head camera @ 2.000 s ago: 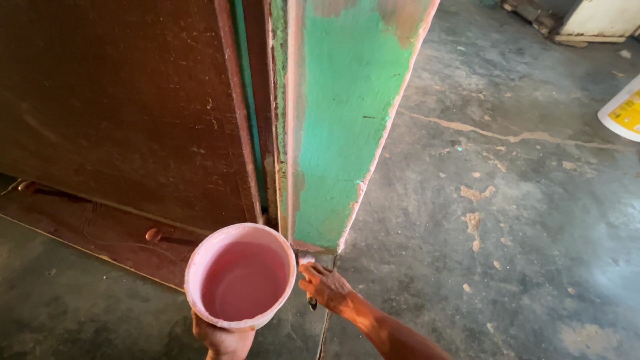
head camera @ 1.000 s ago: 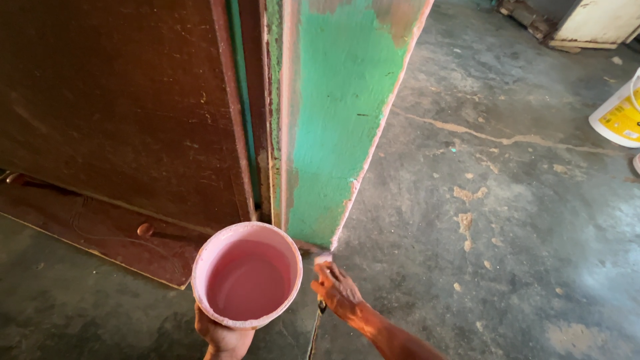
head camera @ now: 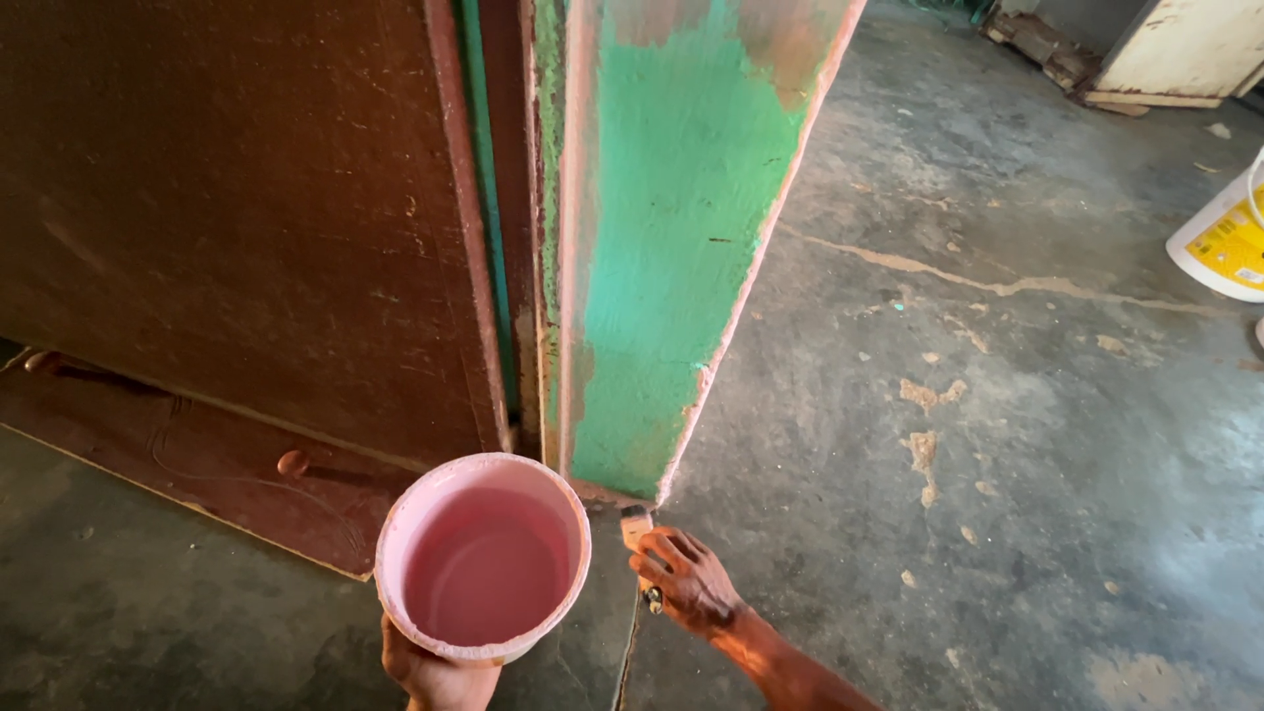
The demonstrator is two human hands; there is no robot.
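My left hand (head camera: 439,676) holds a plastic tub (head camera: 387,553) of pink paint (head camera: 489,568) from below and its near side; most of its fingers are hidden under the tub. My right hand (head camera: 686,583) grips a paintbrush (head camera: 637,530) just right of the tub, bristles pointing away from me. The bristles are by the lower end of a green-painted wall edge (head camera: 681,237), close to the floor; whether they touch it I cannot tell. Pink paint runs along both side edges of the green face, and bare brownish patches show at its top.
A brown door or panel (head camera: 247,217) stands at the left, with a brown board (head camera: 227,494) bearing round knobs low beside it. A white bucket with a yellow label (head camera: 1224,237) is at the right edge. A worn pale panel (head camera: 1170,49) lies beyond on the cracked concrete floor (head camera: 987,415).
My right hand and the brush have shifted slightly at the foot of the green wall edge. My left hand still holds the tub. More of the bucket shows than in the first frame.
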